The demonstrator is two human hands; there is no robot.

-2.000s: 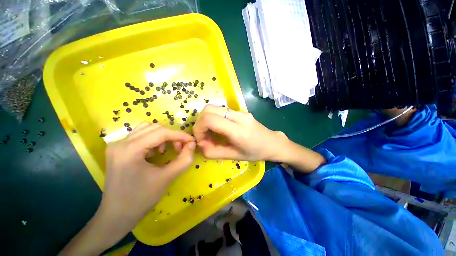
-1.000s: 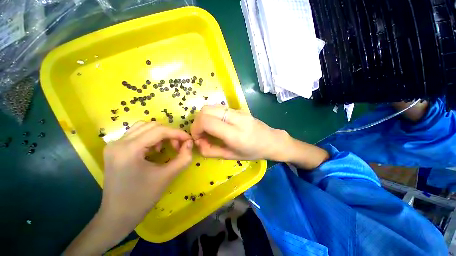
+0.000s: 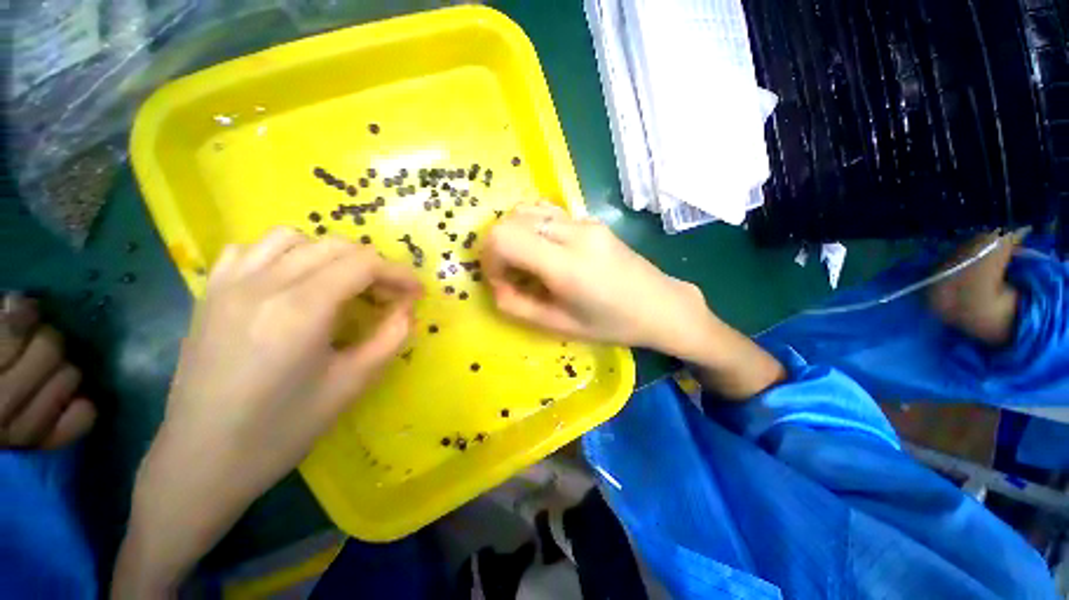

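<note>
The yellow tray holds many small dark round parts, clustered in its upper middle, with a few near its lower end. My left hand is over the tray's left side, thumb and fingertips close together; whether a part is between them cannot be told. My right hand is over the tray's right side, fingers curled beside the dark parts; its fingertips are partly hidden. The two hands are apart.
A clear bag with small parts lies left of the tray. White sheets and a tall black stack stand right. Another person's hand is at the left edge; another hand is at right.
My hands were touching at the fingertips and have moved apart, left hand to the left, right hand slightly right. Another person's hand and blue sleeve have come in at the left edge.
</note>
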